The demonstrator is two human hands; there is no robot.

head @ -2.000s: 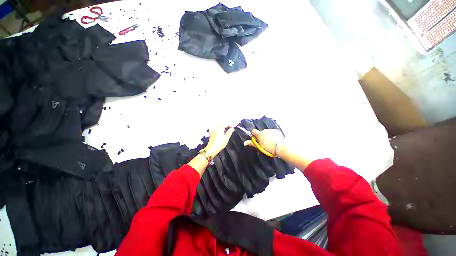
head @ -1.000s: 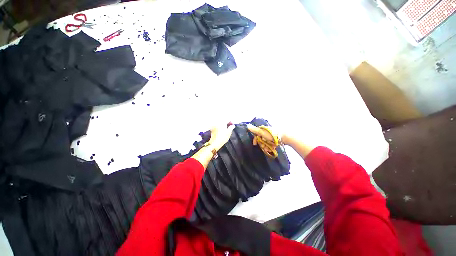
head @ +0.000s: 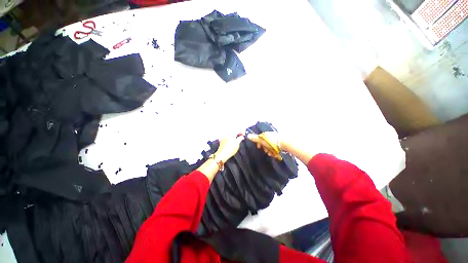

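A long chain of overlapping black pieces lies in pleats across the near side of the white table. My left hand is at its far edge, with fingertips pinching the black fabric. My right hand holds the yellow-handled scissors just to the right, over the chain. The blades are near my left fingertips, too small to see clearly. The threads between the pieces cannot be made out.
A heap of black pieces covers the left of the table. A smaller black pile lies beyond the chain. Red-handled scissors and a small red tool lie at the far left among dark specks. A brown panel stands right.
The scissors have turned in my right hand, first swung back into the palm and now pointing towards my left fingertips. A red patch now shows at the far table edge.
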